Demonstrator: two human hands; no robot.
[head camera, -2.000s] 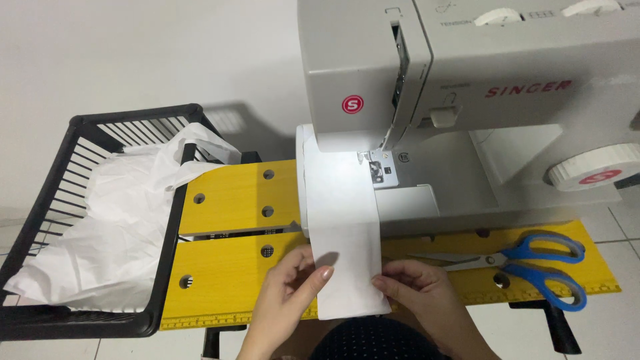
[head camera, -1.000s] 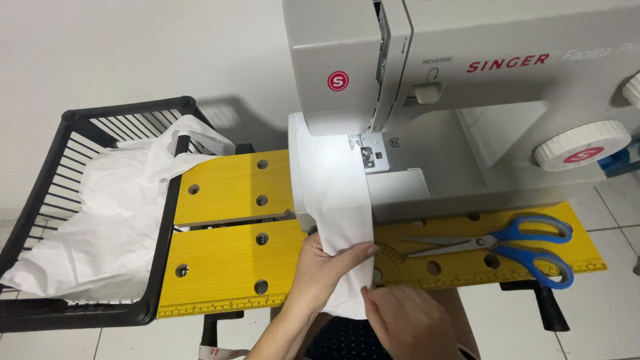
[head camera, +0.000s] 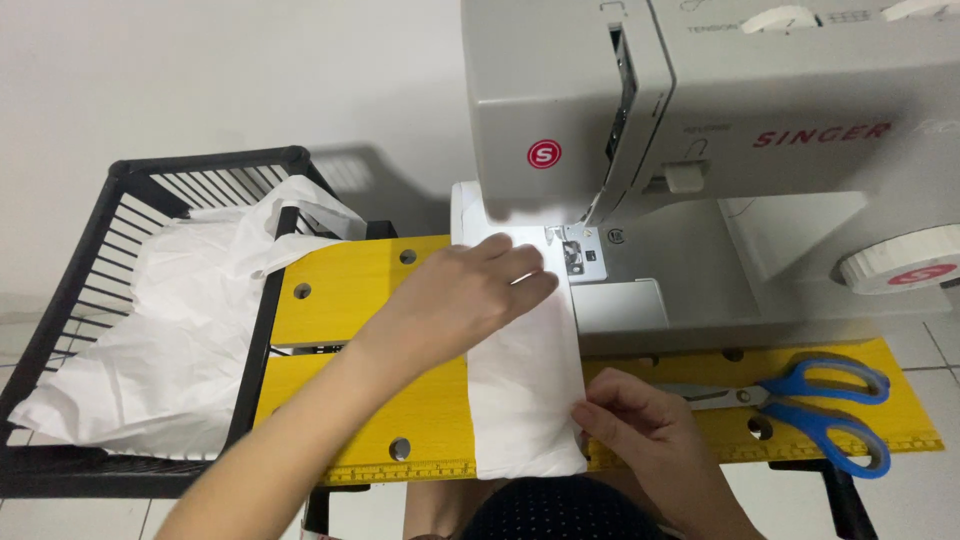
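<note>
A strip of white fabric (head camera: 525, 390) lies from the needle area of the Singer sewing machine (head camera: 712, 135) down over the yellow work board. My left hand (head camera: 480, 289) is over the upper part of the strip, left of the presser foot (head camera: 556, 236), with its fingers bent; whether it pinches the fabric cannot be told. My right hand (head camera: 637, 412) holds the strip's right edge near its lower end between thumb and fingers. Scissors with blue handles (head camera: 825, 397) lie on the board to the right, their blade tips hidden behind my right hand.
A black plastic basket (head camera: 262, 360) with crumpled white fabric (head camera: 187, 300) stands at the left, some fabric draped over its near rim. The yellow board (head camera: 360, 382) has round holes and a ruler edge. A white wall rises behind the basket.
My left hand has moved from the lower part of the strip up toward the presser foot. The strip's lower end, bunched a second ago, now lies flatter and wider. My right hand stays near its edge.
</note>
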